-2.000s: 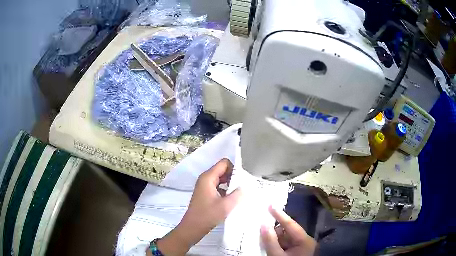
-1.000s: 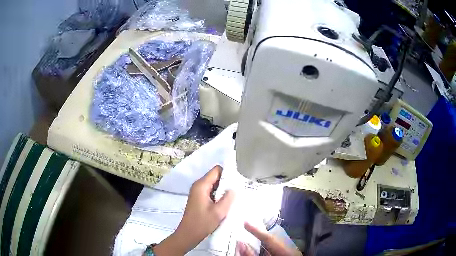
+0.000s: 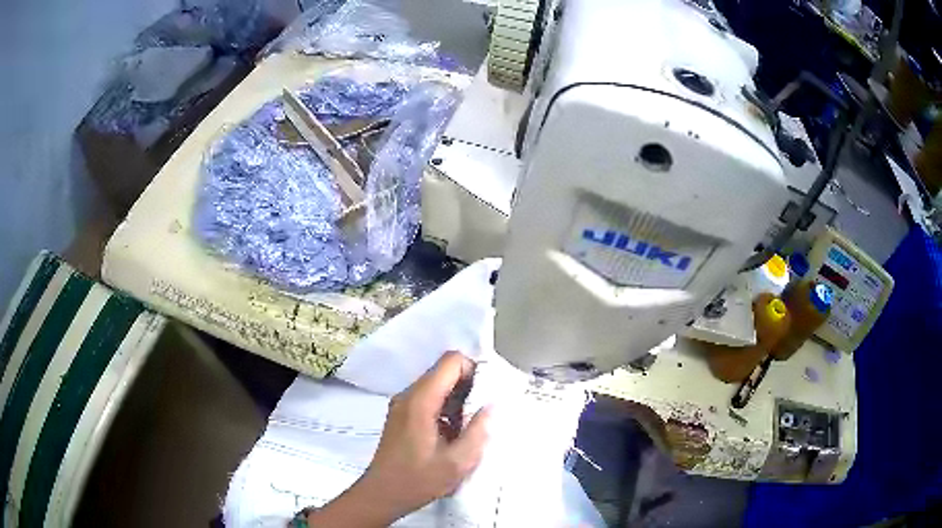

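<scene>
A large white fabric panel with thin dark lines lies under the cream JUKI machine head and hangs toward the lap. My left hand rests on the panel just left of the head, thumb and index finger bent around a fold of the fabric. The fabric under the head is overexposed, and the needle and presser foot are hidden. My right hand is not in view.
A clear bag of bluish-purple pieces with tan strips lies left on the machine table. Thread cones, a slim dark tool and a control panel stand right. A striped chair is at lower left.
My right hand, earlier on the fabric at the lower right of the head, has left the picture. My left hand stays at the fabric. The camera view has shifted slightly.
</scene>
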